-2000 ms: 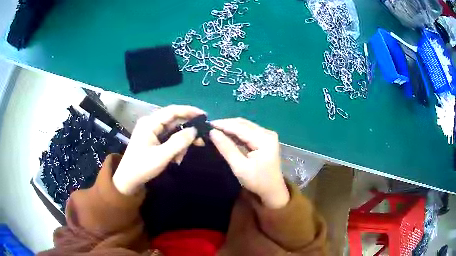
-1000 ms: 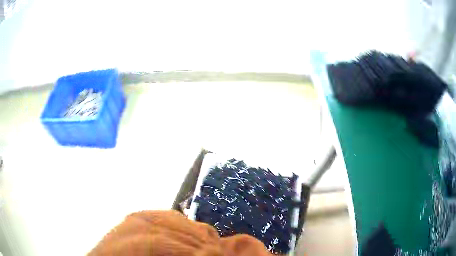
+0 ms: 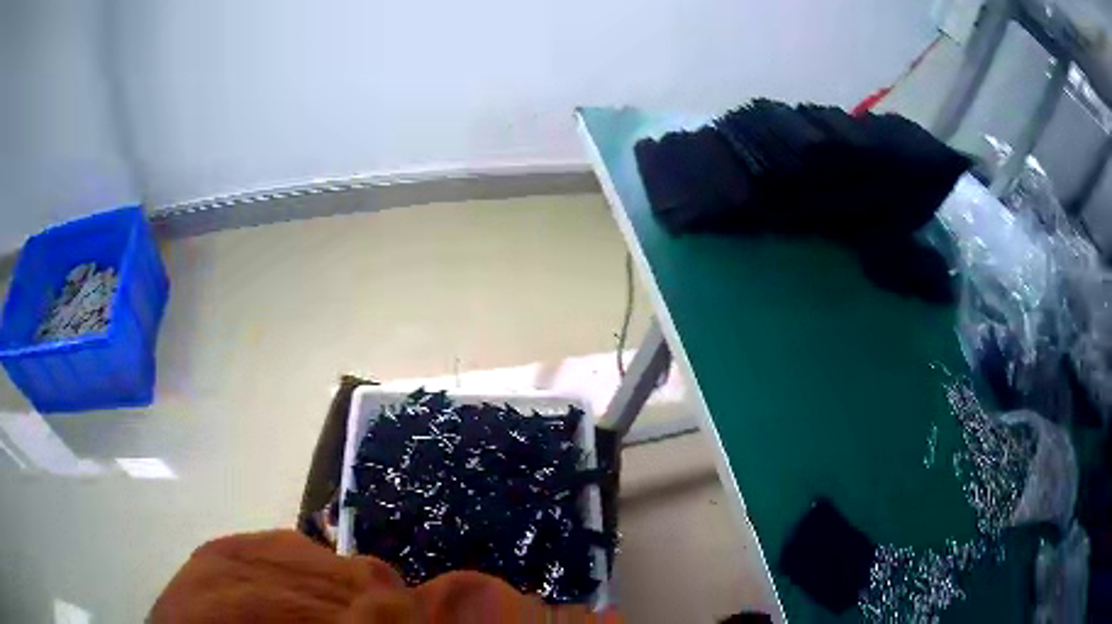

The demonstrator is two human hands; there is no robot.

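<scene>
A pale-rimmed bin [image 3: 476, 397] stands below table level, filled with a heap of black straps [image 3: 470, 500] with silver glints. An orange-brown sleeve [image 3: 281, 583] covers its near edge. Neither of my hands shows; both are hidden or out of the picture. On the green table [image 3: 780, 378], a black stack of strap pieces [image 3: 829, 555] lies near the edge at the lower right, beside a scattered pile of silver hooks [image 3: 917, 583].
A large black bundle [image 3: 805, 171] lies on the far table corner. Crinkled clear plastic bags [image 3: 1018, 256] and more silver hooks [image 3: 985, 457] are at the right. A blue crate [image 3: 85, 373] with pale pieces stands on the floor at the left, near the wall.
The view has swung left from the hands at the table to the bin and floor. Since the second frame, the bin and crate sit further left and more of the table shows.
</scene>
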